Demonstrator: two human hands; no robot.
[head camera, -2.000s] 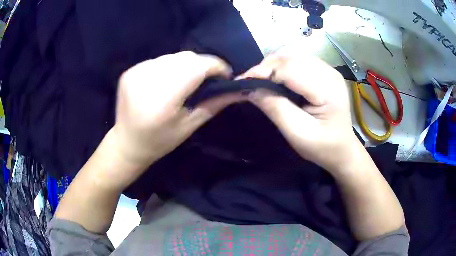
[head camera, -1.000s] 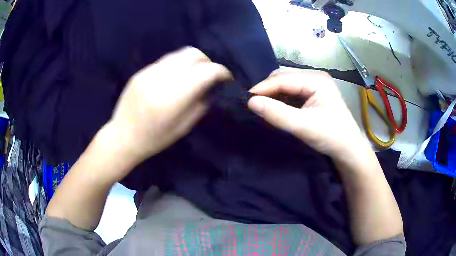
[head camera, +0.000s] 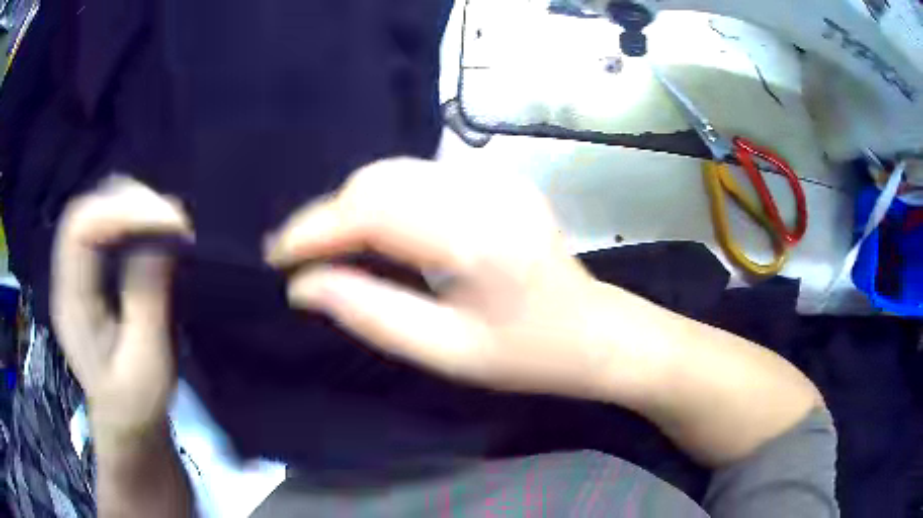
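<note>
The dark fabric garment (head camera: 304, 111) covers the left and middle of the view and my lap. My left hand (head camera: 127, 293) is at the left, blurred, its fingers and thumb pinching a fold of the dark cloth. My right hand (head camera: 435, 273) is in the middle, also blurred, with thumb and fingertips pinching the cloth just right of my left hand. A stretch of dark cloth lies between the two hands. The fingertips' exact hold on the edge is hidden by blur.
Scissors with red and yellow handles (head camera: 754, 202) lie on the pale machine bed (head camera: 587, 182) at right. The white machine head (head camera: 860, 71) is at upper right. A blue plastic tray (head camera: 891, 253) with a white strip (head camera: 870, 238) stands at far right. Patterned black-and-white cloth (head camera: 40, 425) is at lower left.
Both hands have moved left with the cloth and are now blurred. The cloth has shifted left, uncovering more of the machine bed and the plate's rounded corner.
</note>
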